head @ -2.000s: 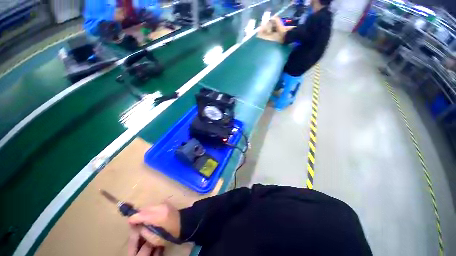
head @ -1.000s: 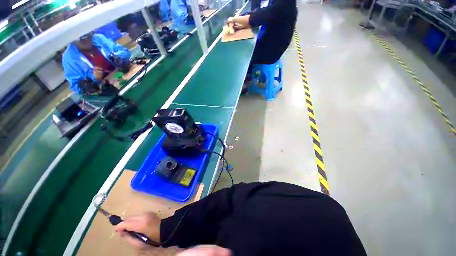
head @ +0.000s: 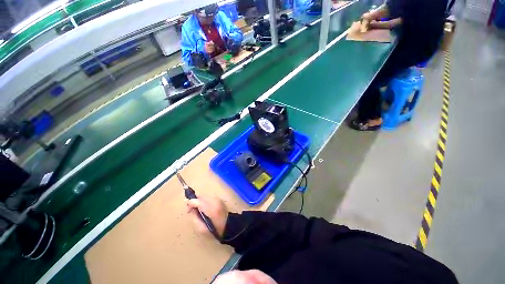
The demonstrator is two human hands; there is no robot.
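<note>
My right hand (head: 210,215) is shut on a slim black soldering iron (head: 204,213) and holds it over the tan work board (head: 149,233). The iron's metal tip points to the board's far edge, close to a small silvery coil of solder wire (head: 180,166). The iron's cord runs back along my black sleeve. My left hand (head: 245,277) shows only as a blurred patch cut off by the bottom edge; its fingers are hidden.
A blue tray (head: 226,176) right of the board holds a black fan unit (head: 271,130) and an iron stand (head: 248,165). Beyond the white rail (head: 130,208), headsets lie on the green conveyor (head: 111,172). A person (head: 415,33) sits along the bench; another works across the conveyor.
The view has swung left, showing more board and conveyor. My right hand still holds the iron near the coil. My left hand, earlier beside the right one, is now mostly out at the bottom.
</note>
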